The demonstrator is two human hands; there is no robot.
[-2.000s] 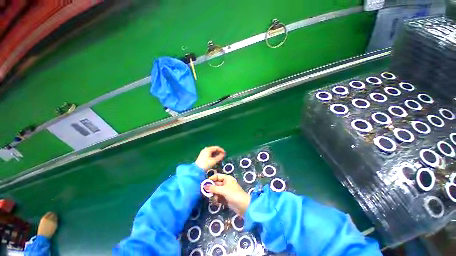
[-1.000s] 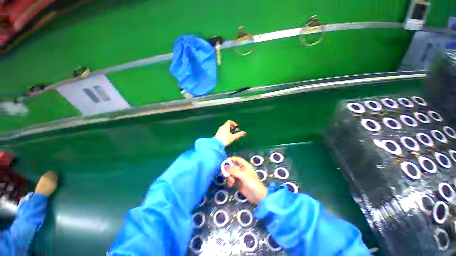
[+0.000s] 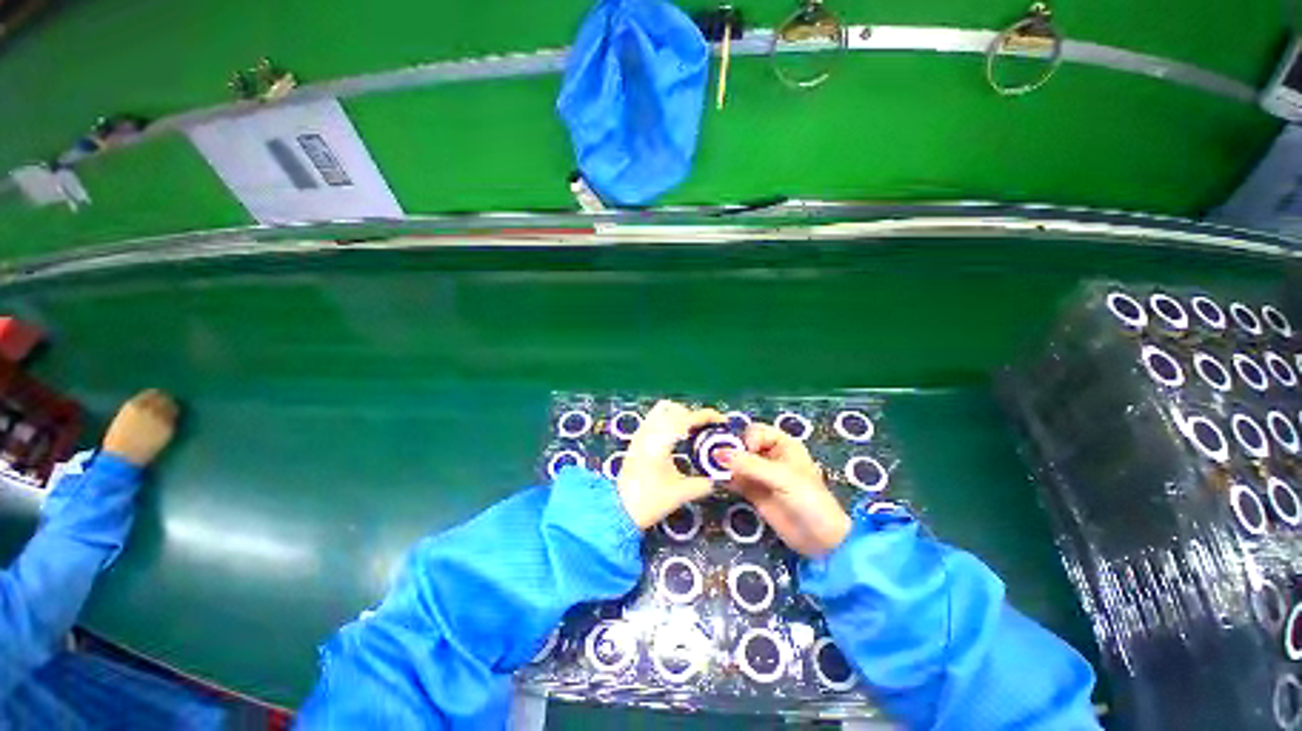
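Note:
My left hand (image 3: 660, 464) and my right hand (image 3: 788, 486) meet over the clear blister tray (image 3: 571, 687). A ring-faced component (image 3: 720, 454), with a white ring around a dark centre, is between their fingertips. The fingers of my left hand curl at its left side, with something dark beside them. My right thumb and fingers grip its right side. The tray lies on the dark-green belt and holds rows of similar ringed components. My hands and sleeves hide part of the rows.
Tall stacked blister trays (image 3: 1085, 429) stand at the right. Another person's hand (image 3: 142, 427) rests on the conveyor belt (image 3: 357, 371) at left, near a red-brown rack (image 3: 36, 414). A blue cloth cap (image 3: 633, 103) and metal rings (image 3: 1024, 54) hang on the green panel behind.
The view has shifted. My left hand, earlier beyond the tray with a dark part in its fingers, has come back beside my right hand. Both hands now meet at the ringed component.

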